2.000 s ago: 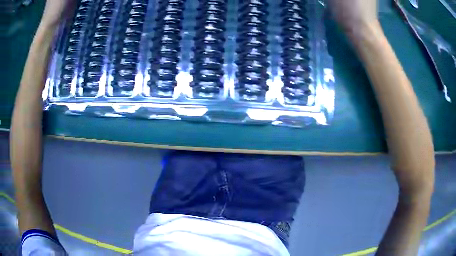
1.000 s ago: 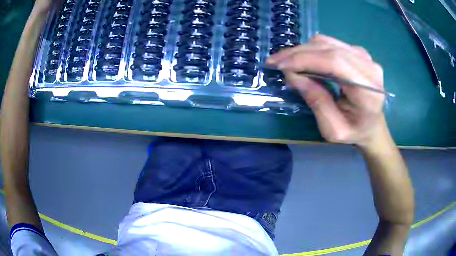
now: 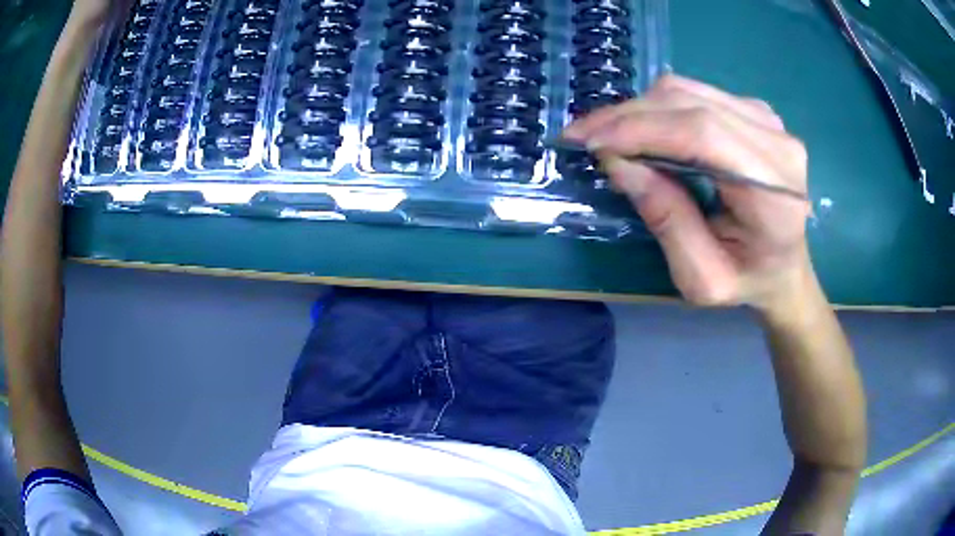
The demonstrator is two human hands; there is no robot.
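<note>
The clear blister tray (image 3: 419,197) lies on the green bench, cut off by the top edge. Black discs, perhaps miniature speakers (image 3: 406,115), stand on edge in its several channels. My right hand (image 3: 702,178) is at the tray's lower right corner and holds a thin dark tool, perhaps tweezers (image 3: 723,176), like a pen. Its tip is hidden by the fingers or too blurred to tell. The hand covers the lower end of the rightmost channel. My left forearm runs up along the tray's left side; the left hand is cut off by the top edge, so its grip does not show.
A slim dark curved tool or strip edge (image 3: 885,89) lies on the bench at upper right, beside clear plastic (image 3: 922,94). The bench's pale front edge (image 3: 419,288) runs in front of my body. A yellow line (image 3: 173,487) crosses the grey floor.
My right hand has come down from the top edge to the tray's lower right corner, with the thin tool now showing. The tray sits slightly further left and up in view. Little differs over the last second.
</note>
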